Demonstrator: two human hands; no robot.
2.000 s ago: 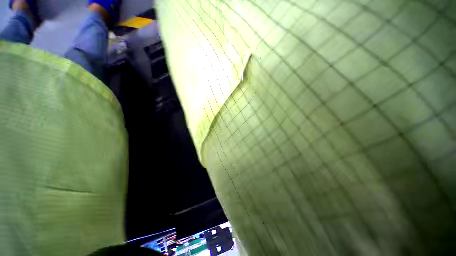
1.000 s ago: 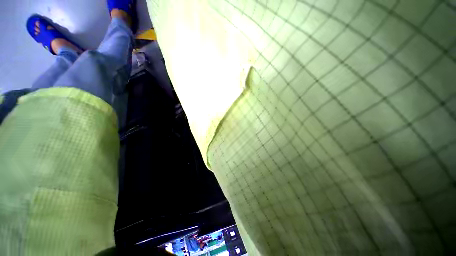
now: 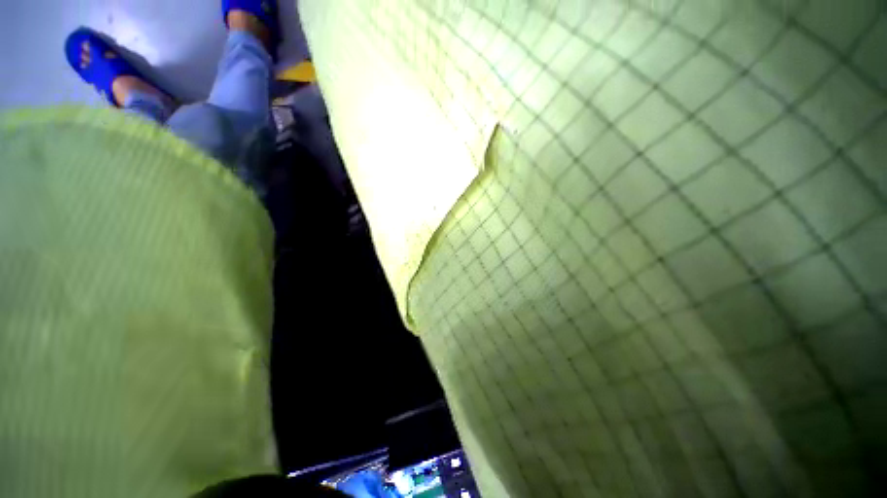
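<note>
Neither of my hands is in view. A black crate (image 3: 336,321) lies nearest, in the dark gap between two stretches of yellow-green cloth; its details are lost in shadow. At the bottom edge, beyond a dark rim, is a small cut-off patch of green, blue and white parts (image 3: 418,479); I cannot tell what they are. The gridded yellow-green smock (image 3: 622,243) fills the right side.
More yellow-green cloth (image 3: 126,302) covers the left, its wearer unclear. Legs in blue trousers (image 3: 233,88) and blue shoes (image 3: 92,60) stand on the grey floor at upper left, near yellow tape (image 3: 300,71). A dark rounded object (image 3: 272,488) cuts the lower edge.
The left cloth has shifted and now reaches further right and higher over the legs. The blue shoes have moved slightly right in view. A blue patch shows among the parts at the bottom.
</note>
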